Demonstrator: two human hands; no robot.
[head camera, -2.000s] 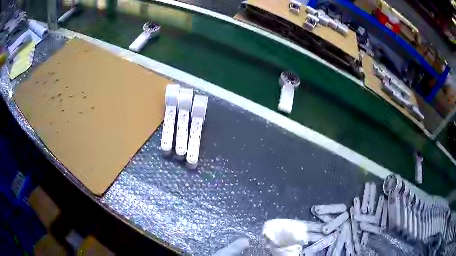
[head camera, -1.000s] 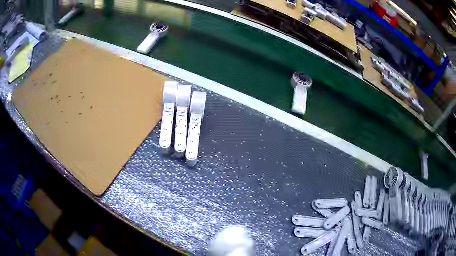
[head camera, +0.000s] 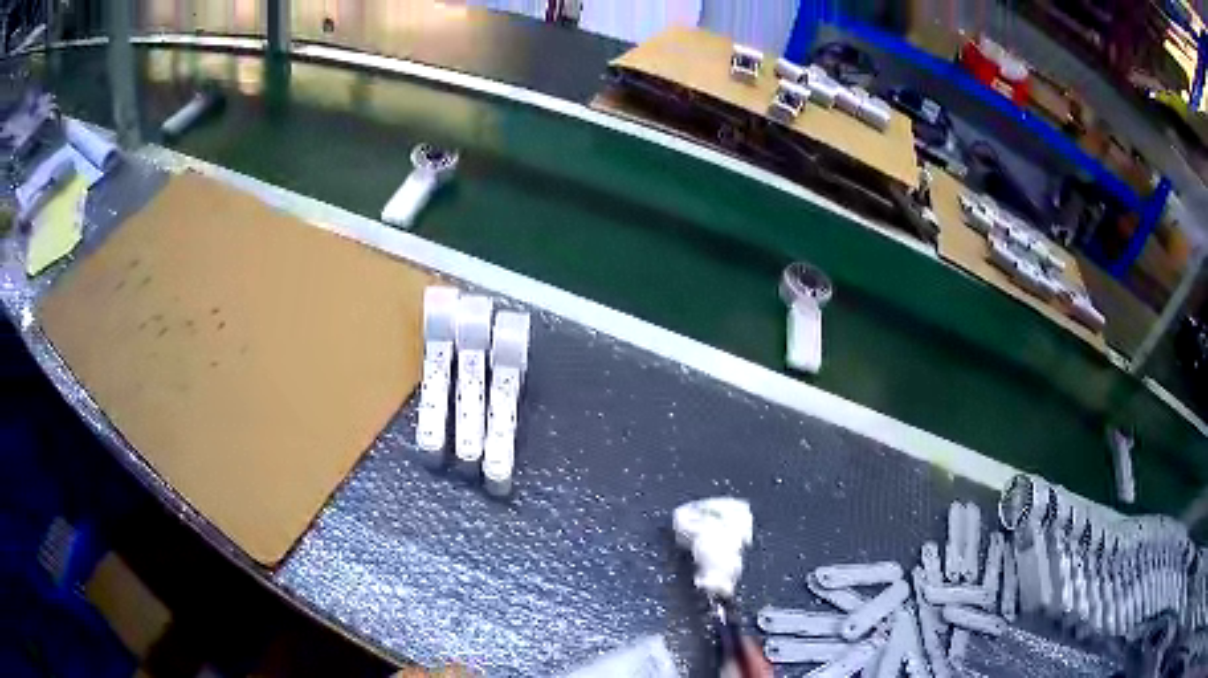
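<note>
A padded hammer (head camera: 717, 540) with a lumpy white head and black grip is over the bench at bottom centre. My right hand (head camera: 753, 658), mostly cut off by the bottom edge, is closed on its grip. A white piece (head camera: 633, 660), partly cut off, shows left of the grip; I cannot tell if it is a fan body or a cover. A sliver of my left hand (head camera: 448, 672) shows at the bottom edge; its grip is hidden. Loose handle covers (head camera: 855, 616) lie criss-cross at right.
Three fans (head camera: 470, 384) lie side by side by the cardboard sheet (head camera: 239, 358), which bears dark specks. A row of fans (head camera: 1093, 550) overlaps at far right. Single fans (head camera: 804, 318) lie on the green conveyor (head camera: 609, 252) beyond the pale rail. Papers (head camera: 60, 219) lie at far left.
The hammer head has moved up and right from the bottom edge, and its grip and my fingers now show. The white piece shows again. The view has shifted, so the bench sits lower.
</note>
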